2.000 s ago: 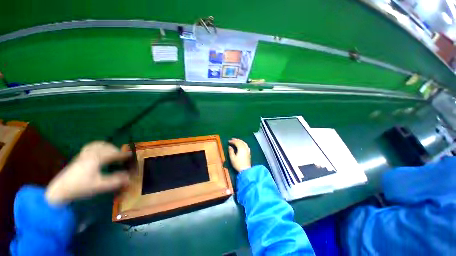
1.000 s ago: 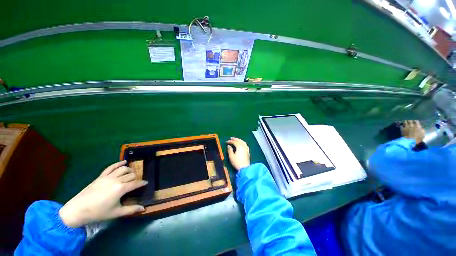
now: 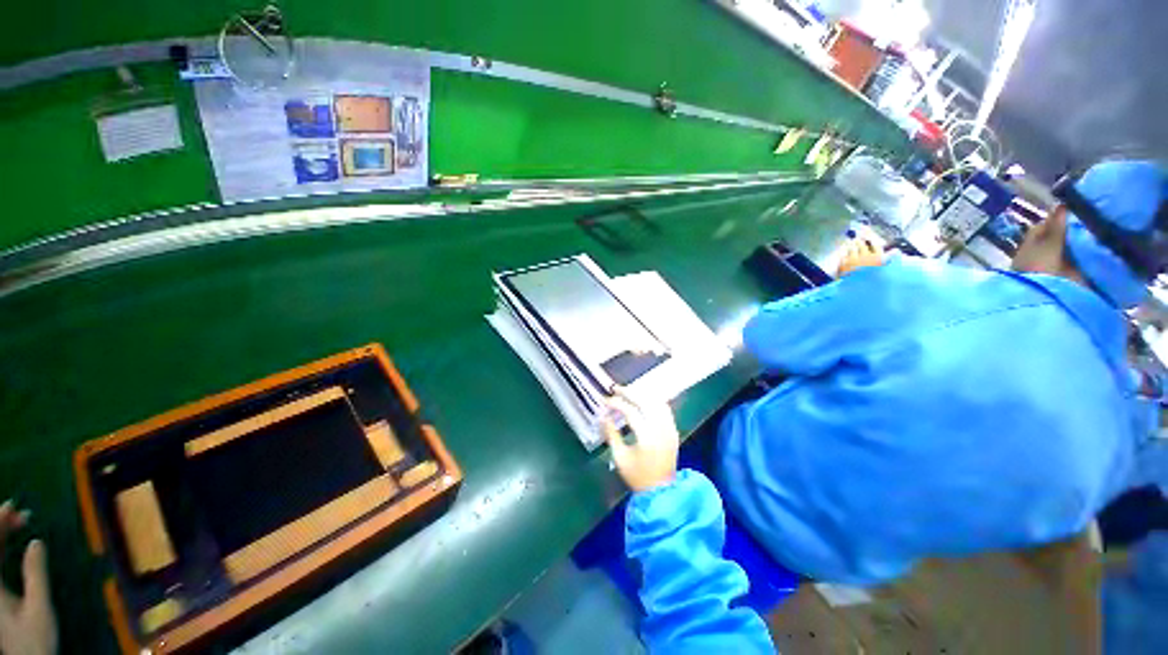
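Note:
The wooden frame lies on the green bench at the lower left, with the thin black inner frame inside it. Pale wood shows through the openings around a dark window. The panel stack, glossy grey-black on top with light borders, lies at the middle. My right hand is at the stack's near corner, with thumb and fingertips at its edge; whether it grips a panel cannot be told. My left hand is cut off by the left edge, fingers apart, left of the wooden frame.
White separator sheets lie beside and under the stack. A dark object and a thin black frame lie farther along the bench. A person in a blue smock sits close on the right. The instruction sheet hangs on the back board.
The view has turned right. My left hand has let go of the black inner frame and moved off leftward. My right hand has moved from beside the wooden frame to the panel stack.

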